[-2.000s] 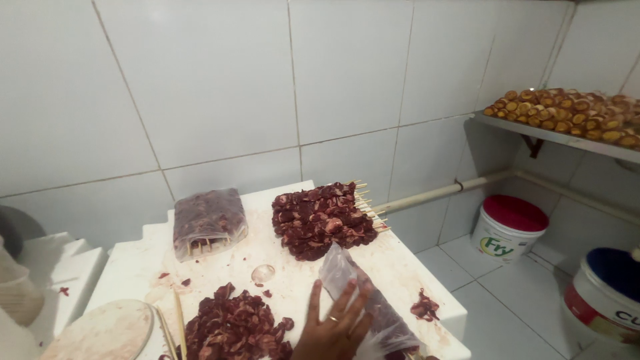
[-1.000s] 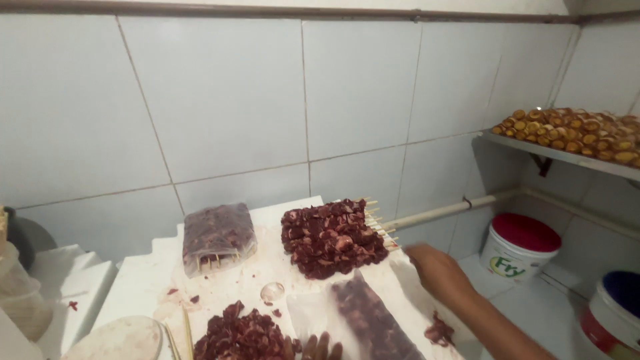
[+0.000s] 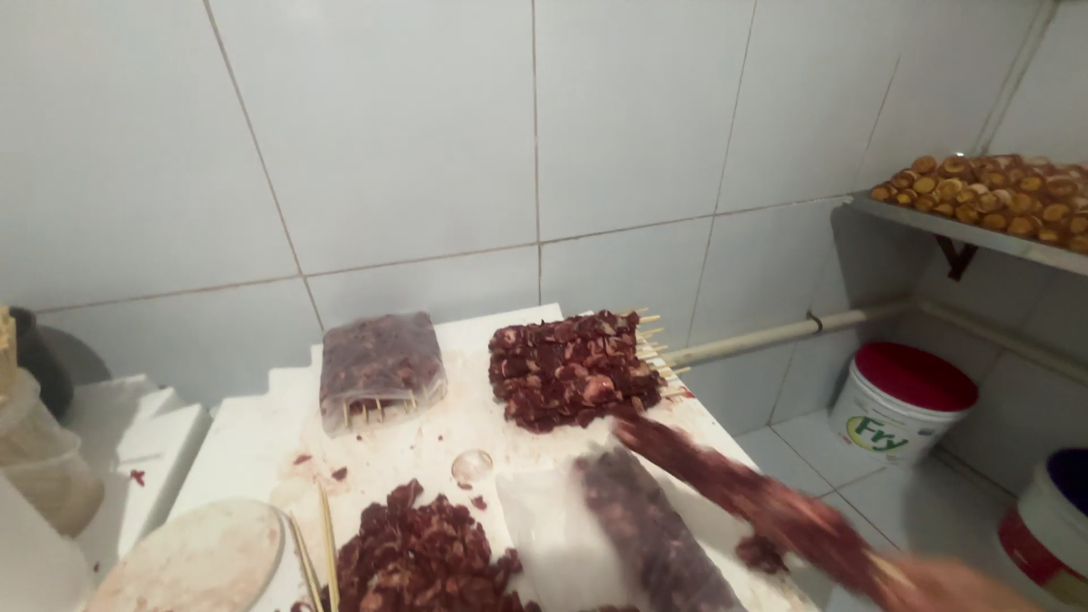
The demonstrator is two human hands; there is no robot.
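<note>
My right hand (image 3: 952, 586), blurred at the bottom right, grips the stick end of a meat skewer (image 3: 748, 493), which slants up and left over a clear plastic bag (image 3: 552, 527). The bag lies flat with skewered meat (image 3: 650, 535) along its right side. My left hand is out of view. Behind the bag lies a stack of meat skewers (image 3: 578, 370), bare stick ends pointing right. A filled bag of skewers (image 3: 382, 370) rests at the back left. Loose cut meat (image 3: 425, 552) is heaped at the front, beside bare wooden sticks (image 3: 327, 548).
A white work surface (image 3: 246, 442) holds a round pale board (image 3: 200, 557) and a small clear round piece (image 3: 472, 467). Tiled wall stands behind. At right are a metal shelf (image 3: 977, 228) of round browned pieces, a red-lidded bucket (image 3: 901, 408) and a blue-topped bucket (image 3: 1045, 527).
My right hand, beside the skewer stack one second ago, has moved down and right and now holds a skewer. My left hand, at the bag before, has left the view.
</note>
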